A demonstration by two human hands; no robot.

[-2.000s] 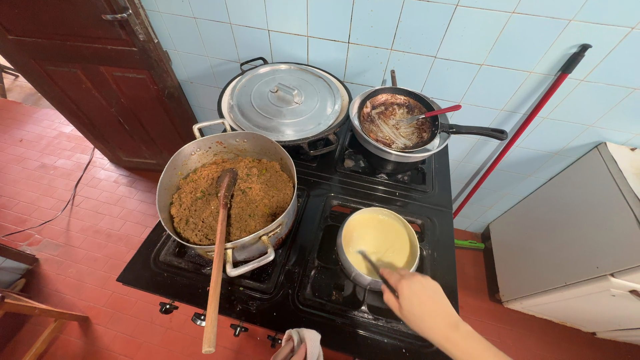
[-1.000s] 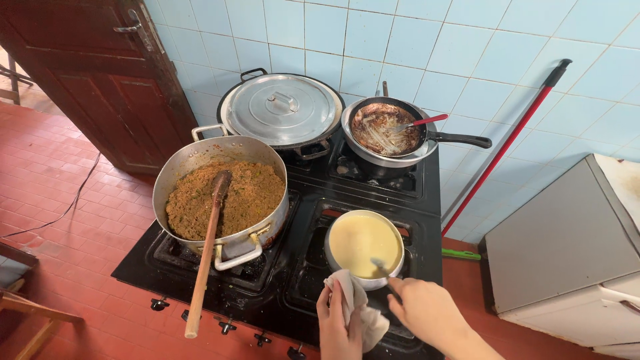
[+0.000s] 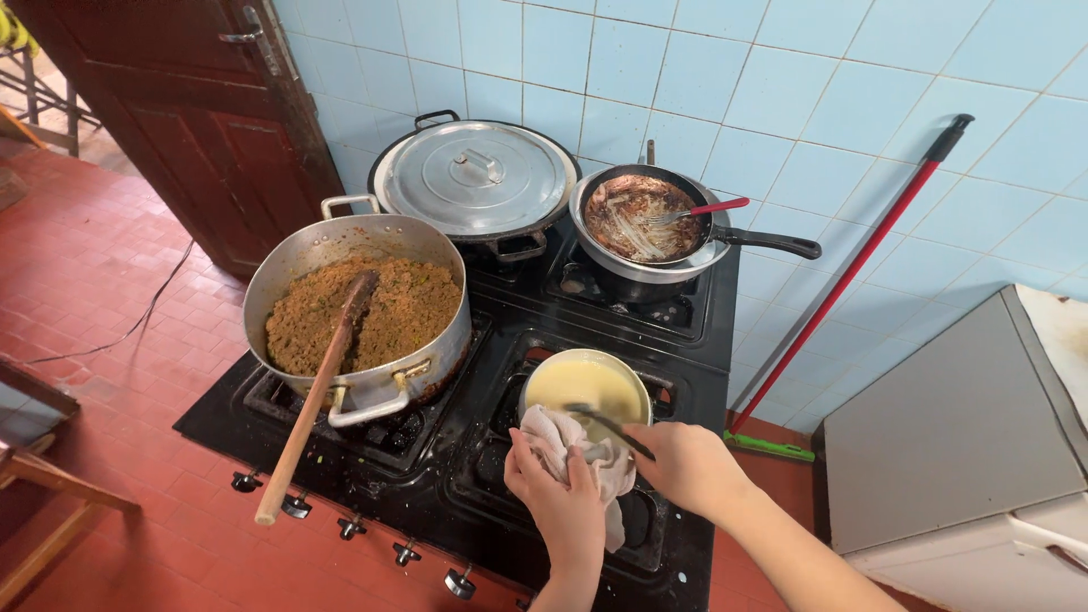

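On the front right burner stands a small pot (image 3: 586,361) of pale yellow liquid. My right hand (image 3: 693,467) grips the dark handle of a utensil (image 3: 616,429), whose end dips into the liquid. A bunched whitish cloth (image 3: 565,438) is held in my left hand (image 3: 557,501) against the near side of the pot; the pot's handle is hidden. To the left, a large aluminium pot (image 3: 433,353) holds a brown crumbly food (image 3: 408,302), with a wooden spoon (image 3: 319,395) resting in it and leaning over the rim.
Behind are a wide pan with a metal lid (image 3: 476,174) and a black frying pan (image 3: 646,212) holding a red-handled fork (image 3: 718,206). The black gas stove (image 3: 408,484) has knobs in front. A red-handled squeegee (image 3: 850,272) leans on the tiled wall, near a grey cabinet (image 3: 952,425).
My left hand, out of view two seconds ago, came in with the cloth and is now against the small pot. My right hand keeps hold of the utensil in the liquid.
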